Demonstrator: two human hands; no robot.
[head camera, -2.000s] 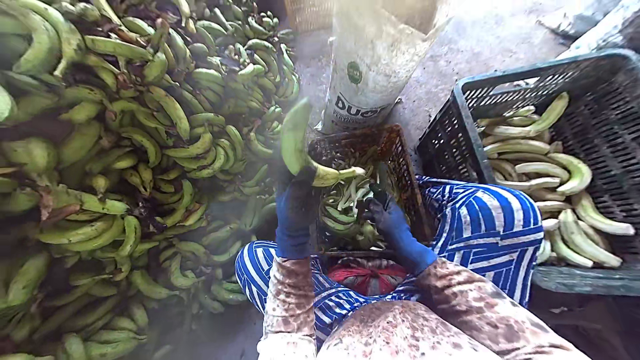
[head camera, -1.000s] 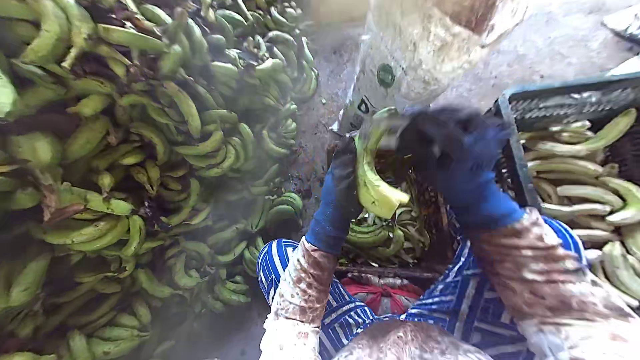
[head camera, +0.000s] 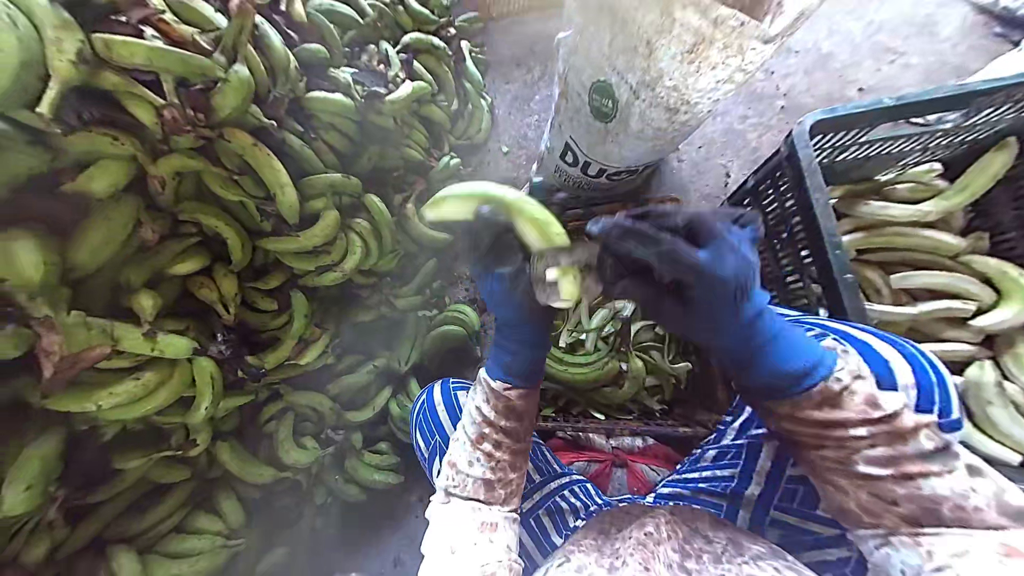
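A green plantain (head camera: 504, 204), partly peeled and pale near its lower end, lies in the grip of my left hand (head camera: 508, 280), which wears a dark blue glove. My right hand (head camera: 688, 280), gloved the same way, is raised just right of the plantain. Blur and the turned fingers hide whether it holds anything. Below both hands stands a crate (head camera: 624, 428) between my knees, with green peels (head camera: 656, 360) and a cluster of green plantains (head camera: 584, 368) in it.
A large heap of green plantains (head camera: 272, 176) covers the left side. A dark plastic crate (head camera: 836, 232) of peeled plantains (head camera: 928, 240) stands at the right. Beyond the peel crate is a dirty white sack (head camera: 616, 88) on the concrete floor (head camera: 720, 128).
My right hand has moved away from the plantain to the right since one second ago. The plantain in my left hand has turned from upright to slanting, its upper end pointing left.
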